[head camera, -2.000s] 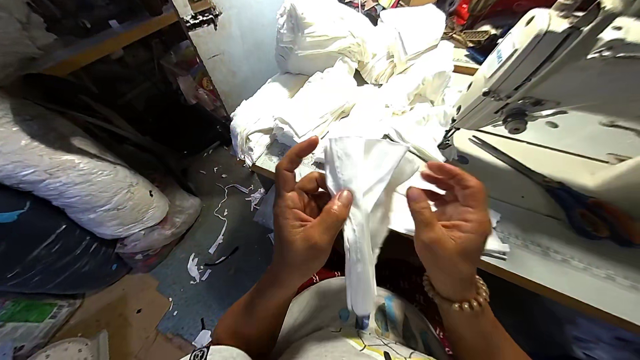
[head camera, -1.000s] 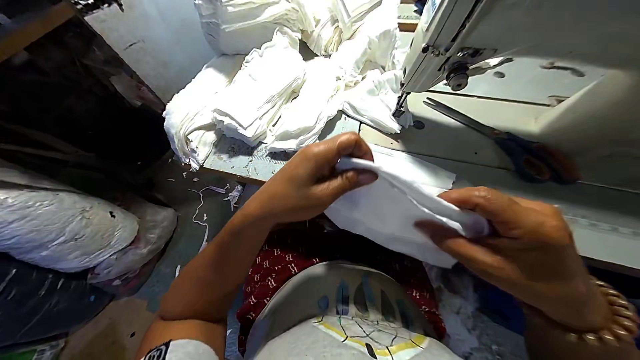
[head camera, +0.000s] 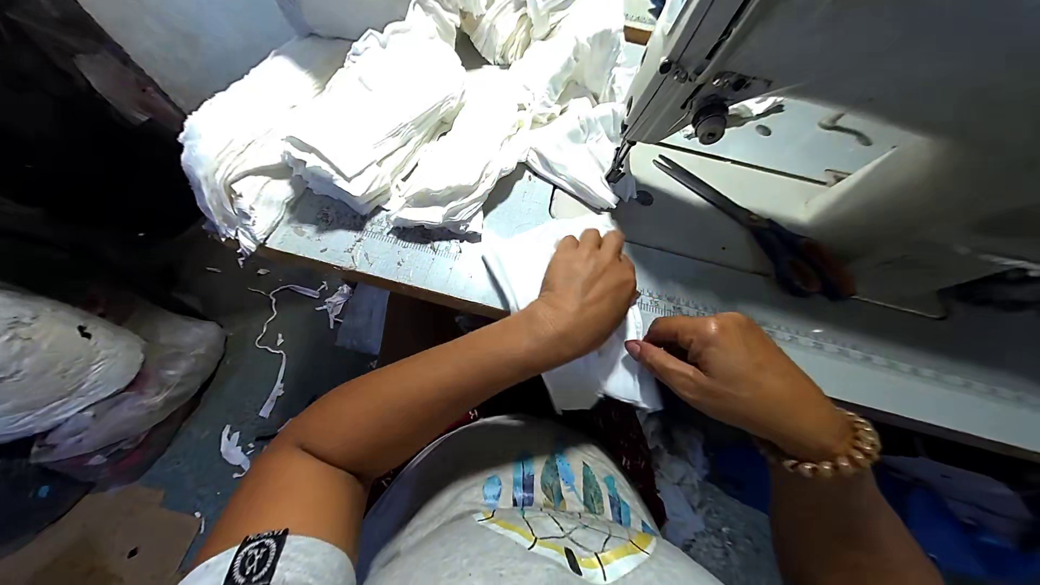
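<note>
A white fabric piece (head camera: 581, 370) lies over the front edge of the sewing table, its lower part hanging down. My left hand (head camera: 589, 288) grips it from above, fingers curled, just in front of the needle area of a sewing machine (head camera: 682, 81). My right hand (head camera: 715, 366), with a beaded bracelet at the wrist, pinches the fabric's right edge between thumb and forefinger. Scissors (head camera: 756, 227) with dark blue and orange handles rest on the machine bed, right of the needle. Part of the fabric is hidden under my left hand.
A heap of stacked white fabric pieces (head camera: 382, 122) covers the table's back left. A ruler tape (head camera: 812, 341) runs along the table's front. Thread and scraps (head camera: 276, 349) litter the floor at left, beside a stuffed white sack (head camera: 65, 366).
The fabric, held up between both hands two seconds ago, is now down on the table edge. My left hand has moved over it, close to the machine's needle area. The view has shifted nearer the machine.
</note>
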